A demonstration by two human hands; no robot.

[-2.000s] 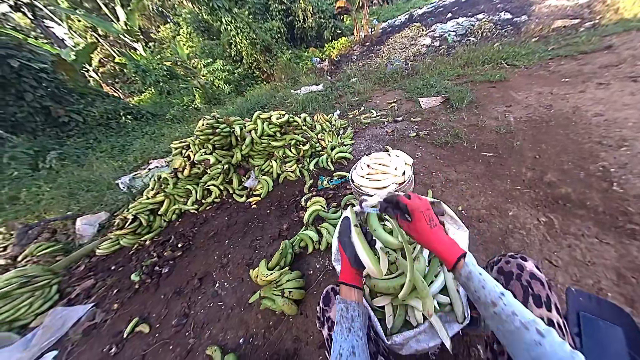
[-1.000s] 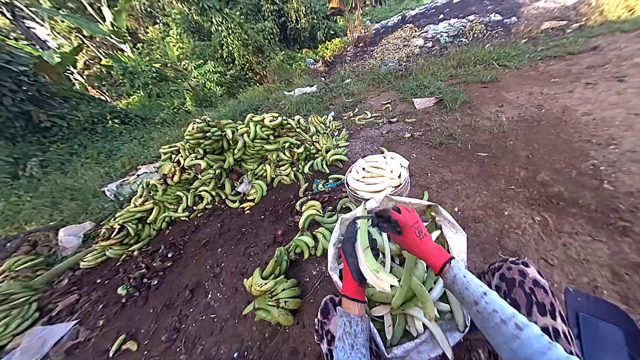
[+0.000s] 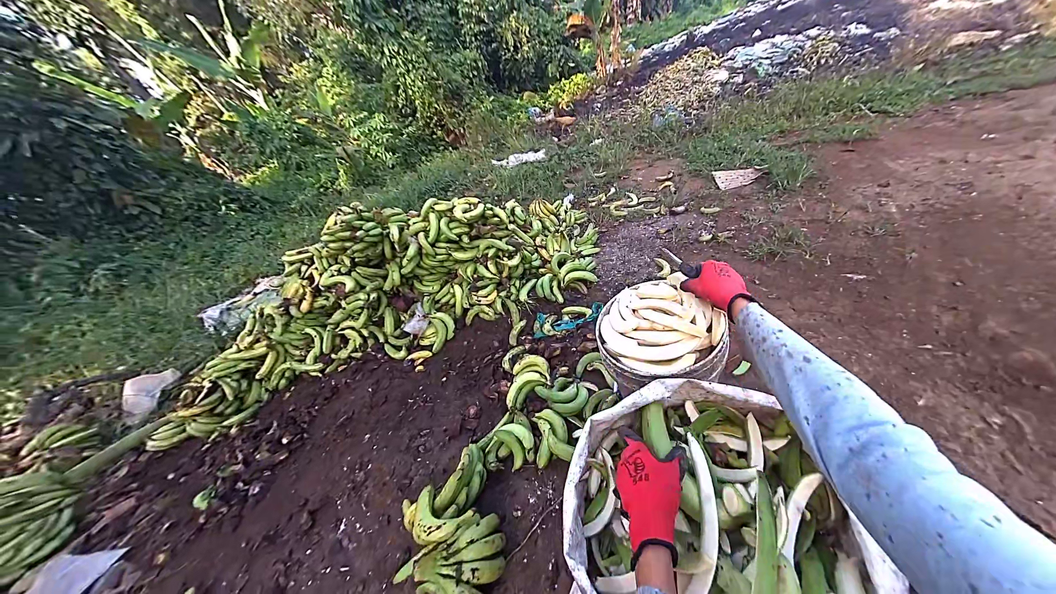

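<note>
My right hand (image 3: 714, 283), in a red and black work glove, is at the far rim of a round bucket (image 3: 634, 378) heaped with peeled pale bananas (image 3: 660, 323). A thin tool, perhaps a knife, sticks out from its fingers; whether it also holds a banana is unclear. My left hand (image 3: 650, 492), gloved alike, is over an open white sack (image 3: 580, 487) of green peels (image 3: 766, 528). Its fingers are around a green peel or banana (image 3: 656, 429), partly covered by the glove. The bucket stands just beyond the sack.
A large pile of green bananas (image 3: 429, 264) lies at the left on dark soil. Loose bunches (image 3: 454, 540) lie left of the sack, and a blue-green scrap (image 3: 568, 320) is beside the bucket. Grass and shrubs border the ground; brown dirt (image 3: 932, 289) stretches right.
My right hand has moved from above the sack out to the bucket. The left hand has lowered toward the peels, and the pale, partly peeled banana between the hands is no longer there.
</note>
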